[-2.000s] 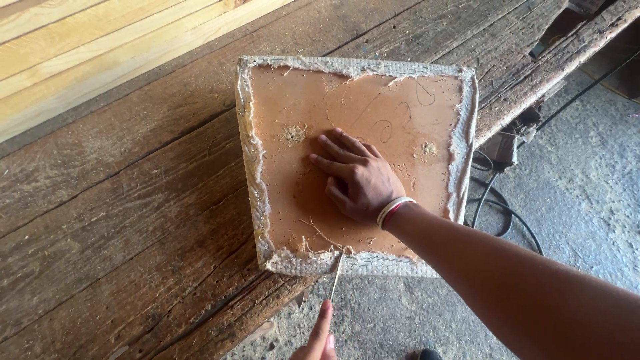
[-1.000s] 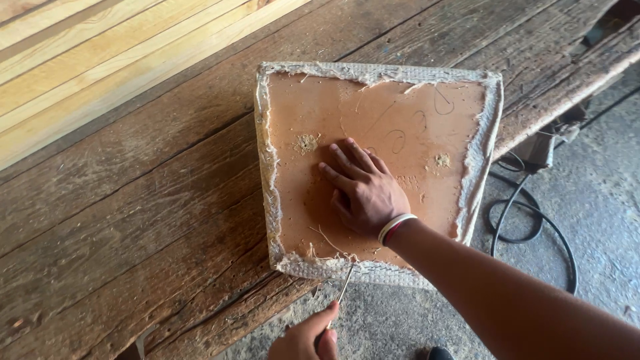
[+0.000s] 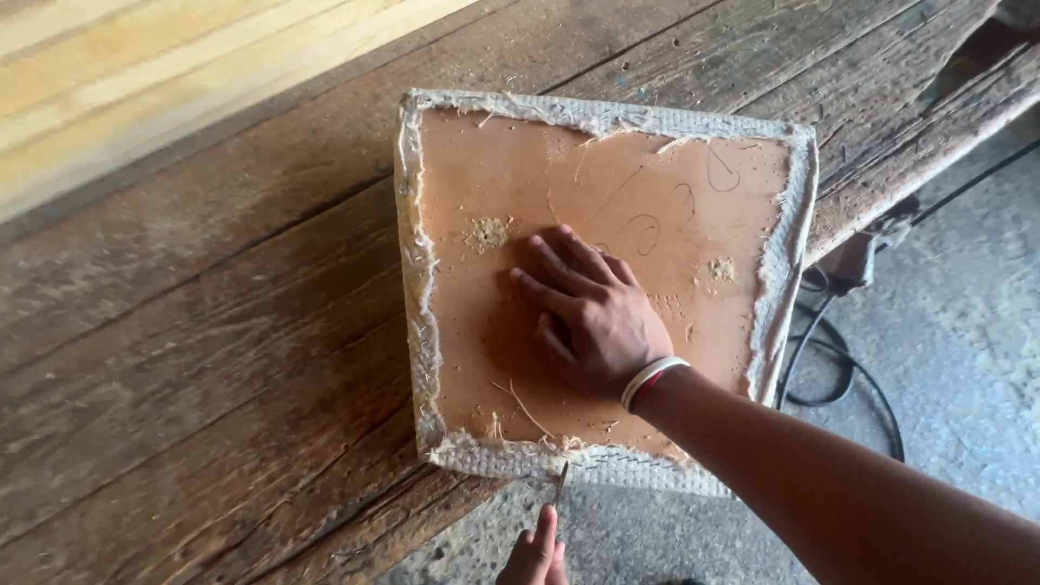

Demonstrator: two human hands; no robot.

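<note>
An upholstered panel (image 3: 634, 195), with woven white fabric stapled around the edges of its tan board, lies face down on the plank bench and overhangs its front edge. My right hand (image 3: 601, 325), wearing a white and red wristband, rests palm down on the board with its fingers spread. At the bottom, my left hand (image 3: 536, 552) grips a thin metal hand tool (image 3: 561, 481). The tool's tip touches the frayed fabric border (image 3: 601, 467) along the near edge; its handle is hidden in the fingers. Loose threads lie just above that border.
Light wooden boards (image 3: 203, 73) are at the upper left of the worn plank bench (image 3: 203, 325). A black cable (image 3: 877, 390) loops on the concrete floor (image 3: 959, 325) at the right, below the bench's edge. Small heaps of wood dust (image 3: 486, 235) are on the panel.
The tool's tip stays at the near border while its shaft tilts differently. My right hand remains flat on the board. The view has shifted somewhat.
</note>
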